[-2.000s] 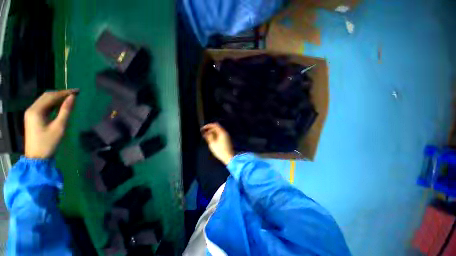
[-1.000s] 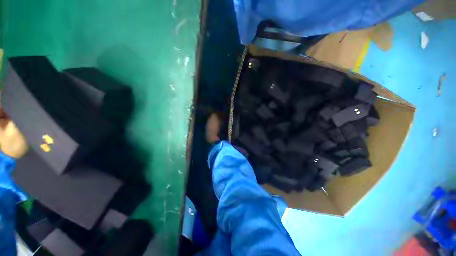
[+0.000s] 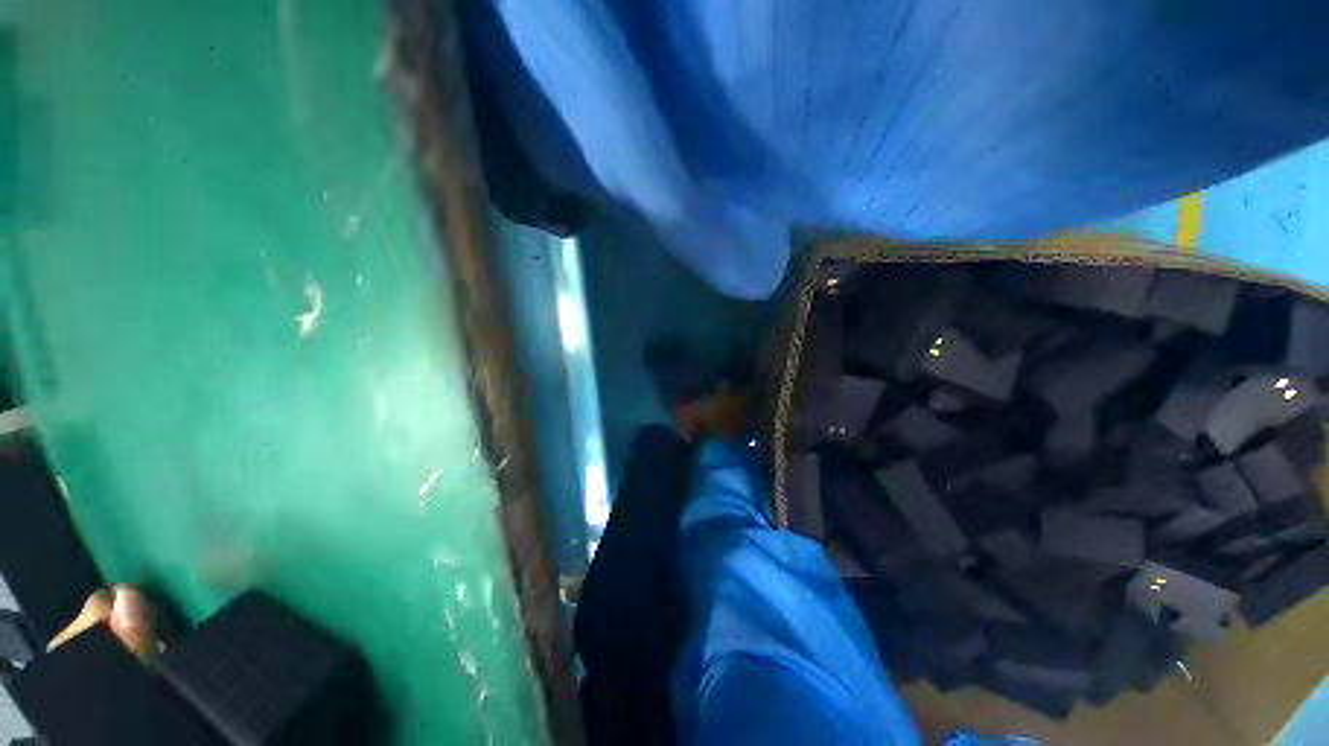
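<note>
Several black boxes (image 3: 263,678) lie at the lower left of the green bench. Fingertips of my left hand (image 3: 124,619) show between them; the rest is hidden or cut off, and I cannot tell whether it grips one. My right arm reaches down into the dark gap between bench and carton. My right hand (image 3: 710,413) is small and dim beside the carton's left wall, and its grip is unclear. The open brown carton (image 3: 794,364) holds a loose pile of small black inner boxes (image 3: 1093,536), some with gold marks.
The green bench (image 3: 292,364) has a worn brown edge (image 3: 488,350) running beside my right arm. A person's blue smock (image 3: 933,117) hangs over the top, close to the carton. A light metal strip (image 3: 577,379) stands in the gap. Blue floor (image 3: 1268,204) shows at the right.
The view has dropped closer to the carton and gap. The neighbour's smock fills more of the top. My left hand and the bench boxes now sit at the lower left. My right arm still reaches down.
</note>
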